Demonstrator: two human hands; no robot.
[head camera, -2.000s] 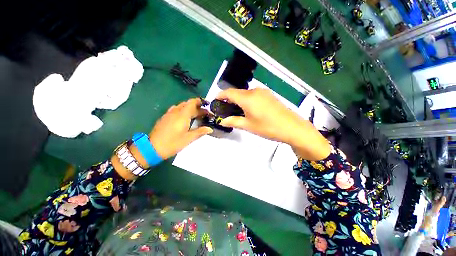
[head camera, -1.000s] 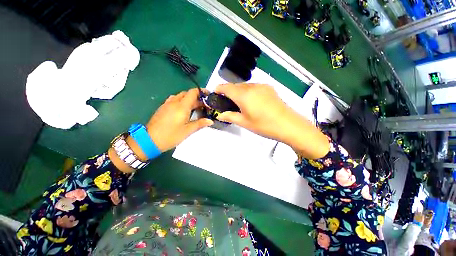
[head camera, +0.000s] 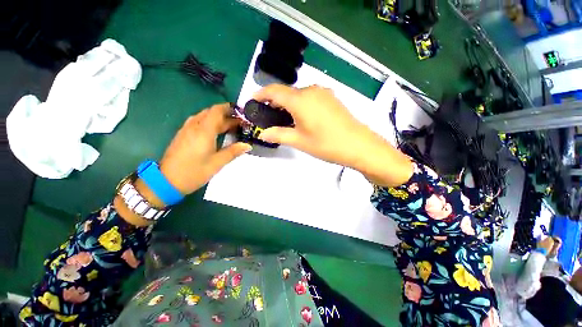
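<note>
My right hand (head camera: 313, 124) holds a black adapter housing (head camera: 269, 115) between thumb and fingers above the white paper sheet (head camera: 287, 185). My left hand (head camera: 201, 144) pinches the wired circuit board (head camera: 250, 133) at the housing's left side; yellow parts and thin light wires show between the hands. How far the board sits in the housing cannot be told. The black output cord (head camera: 203, 69) lies bundled on the green bench beyond my left hand. Several black housings (head camera: 281, 54) stand in a row at the paper's top edge.
A crumpled white cloth (head camera: 76, 108) lies left, near a dark mat (head camera: 19, 83). A pale rail (head camera: 325, 39) borders the conveyor belt (head camera: 364, 38), which carries boards. A pile of wired boards (head camera: 475, 159) lies right. Another person's arm (head camera: 535, 258) shows at lower right.
The view has shifted, so bench items appear further left. Both hands stay together at the housing and board. More of the yellow parts and light wires now shows between them.
</note>
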